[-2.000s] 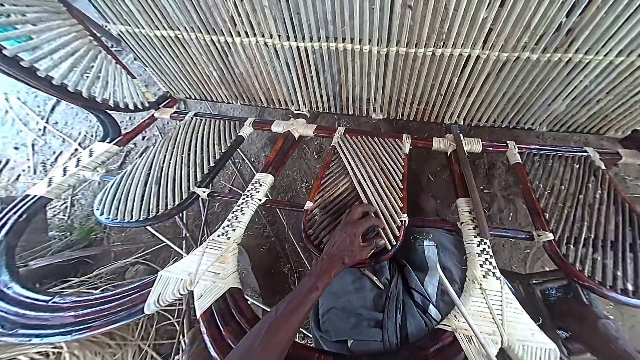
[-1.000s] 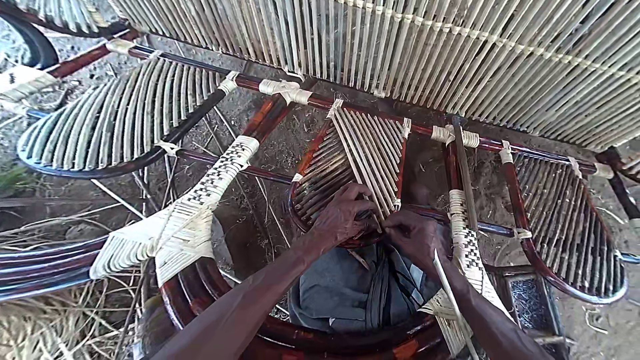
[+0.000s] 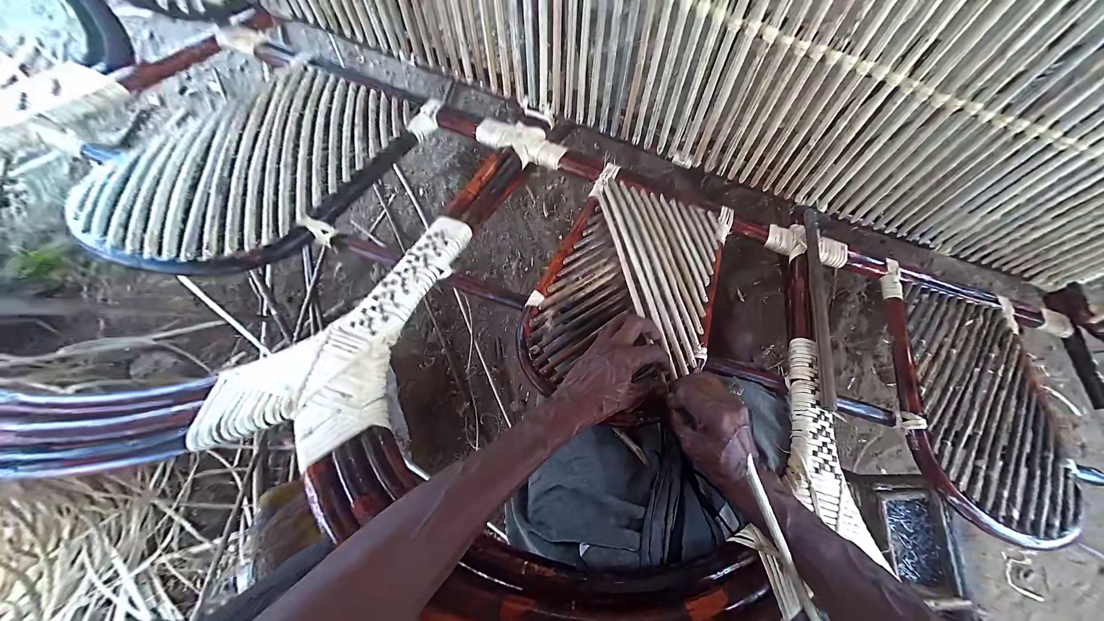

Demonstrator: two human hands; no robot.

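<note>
A small rounded panel of thin canes (image 3: 668,267) in a dark red cane frame stands at the centre, its sticks set in two slanting directions. My left hand (image 3: 617,362) rests at the panel's lower part, fingers bent against the sticks. Close by on the right, my right hand (image 3: 711,423) has its fingers curled at the panel's lower rim. Whatever lies between the fingertips is too small to tell. A pale cane strip (image 3: 772,517) passes over the right wrist. Grey cloth (image 3: 595,492) lies below the hands.
Similar slatted panels stand left (image 3: 250,172) and right (image 3: 983,405). A long slatted cane surface (image 3: 776,86) spans the top. Woven black-and-white binding (image 3: 414,276) wraps the left post. Loose cane strips (image 3: 112,552) lie at lower left. A dark framed box (image 3: 918,535) sits at lower right.
Two seconds ago only my left hand showed, at the panel; my right hand has since come in at its lower rim. The view has turned and come nearer.
</note>
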